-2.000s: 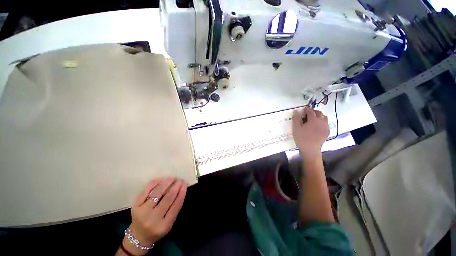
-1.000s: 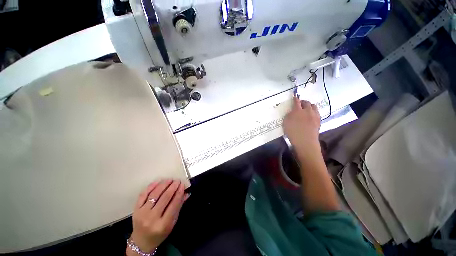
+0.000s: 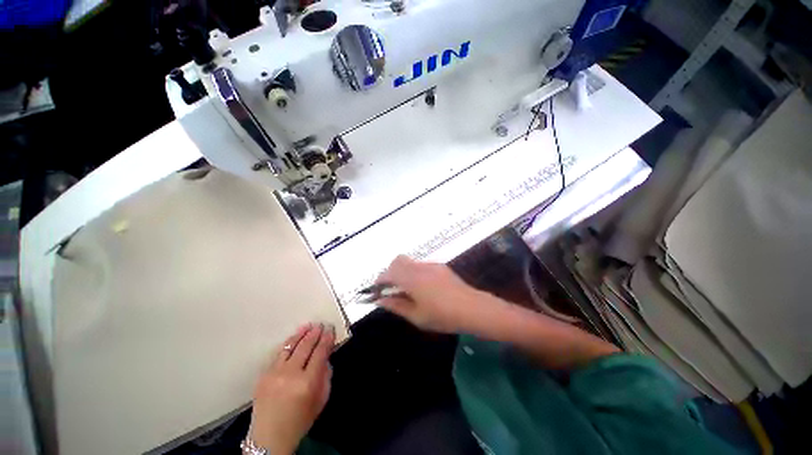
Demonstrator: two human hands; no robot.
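A large beige panel (image 3: 191,293) lies flat left of the sewing machine (image 3: 418,89), its right edge running from the presser foot (image 3: 312,200) down to the table's front edge. My left hand (image 3: 298,378) rests on the panel's lower right corner, fingers together; whether it pinches the edge is hidden. My right hand (image 3: 418,291) holds small dark metal snips (image 3: 378,292), their tips pointing left near the panel's right edge, just above the front of the white table.
Beige panels (image 3: 748,249) hang in a stack at the right. A dark cord (image 3: 557,151) hangs by the table's right end. A printed ruler scale (image 3: 481,218) runs along the table's front. A grey surface (image 3: 18,373) is at the far left.
My right hand has moved left from the table's right part to near the panel's corner, bringing the snips. My left hand stays on the corner. The camera view has shifted and turned.
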